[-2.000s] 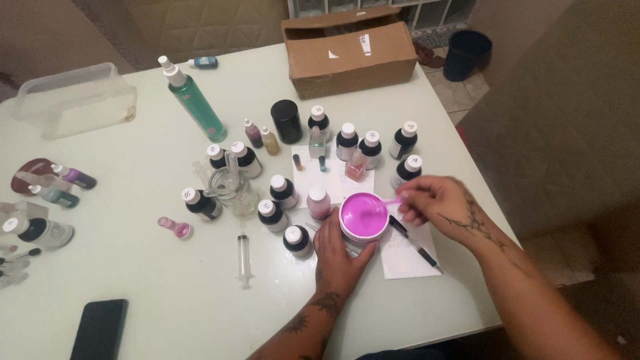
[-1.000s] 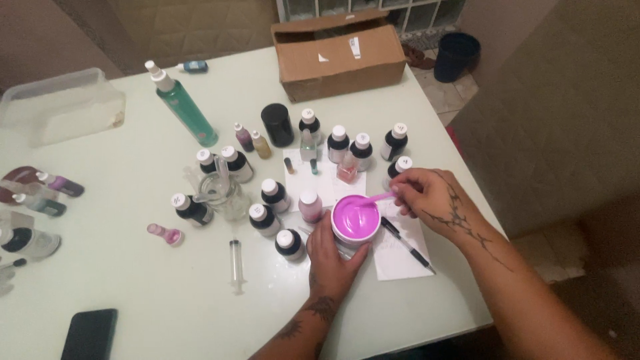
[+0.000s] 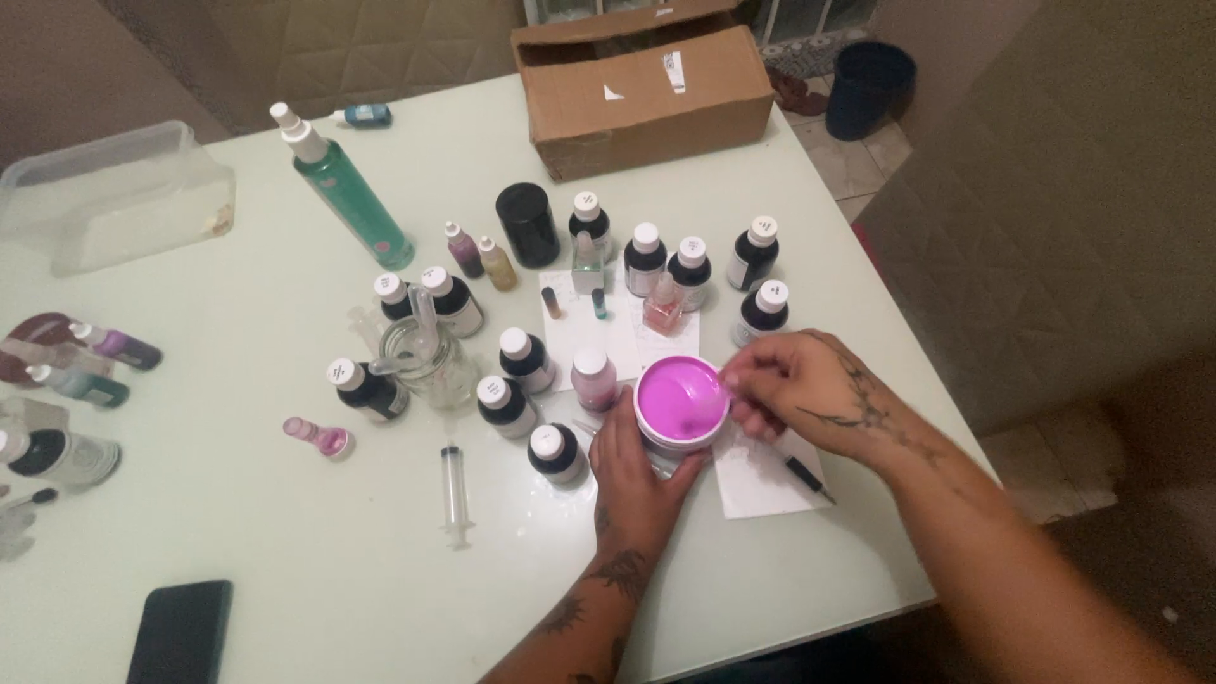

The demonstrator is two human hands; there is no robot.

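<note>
A round white tub (image 3: 682, 403) of bright pink liquid stands at the middle right of the table. My left hand (image 3: 643, 465) grips its lower left side. On the tub's right, my right hand (image 3: 784, 385) pinches a stirring tool, mostly hidden by the fingers, at the rim over the liquid. A small pink bottle with a white cap (image 3: 595, 382) stands just left of the tub. Below my right hand a black pen (image 3: 806, 475) lies on a sheet of white paper (image 3: 760, 486). A clear plastic syringe (image 3: 454, 492) lies farther left.
Several dark bottles with white caps (image 3: 557, 456) stand around a glass jar (image 3: 442, 375) holding plastic pipettes. A green spray bottle (image 3: 351, 204), a black cylindrical container (image 3: 528, 226) and a cardboard box (image 3: 651, 104) are farther back. A phone (image 3: 180, 632) lies front left, a clear plastic tub (image 3: 114, 204) back left.
My right hand has moved the stirring tool within the tub; its pink handle, plain to see a second ago, is now mostly hidden. My left hand keeps its hold on the tub.
</note>
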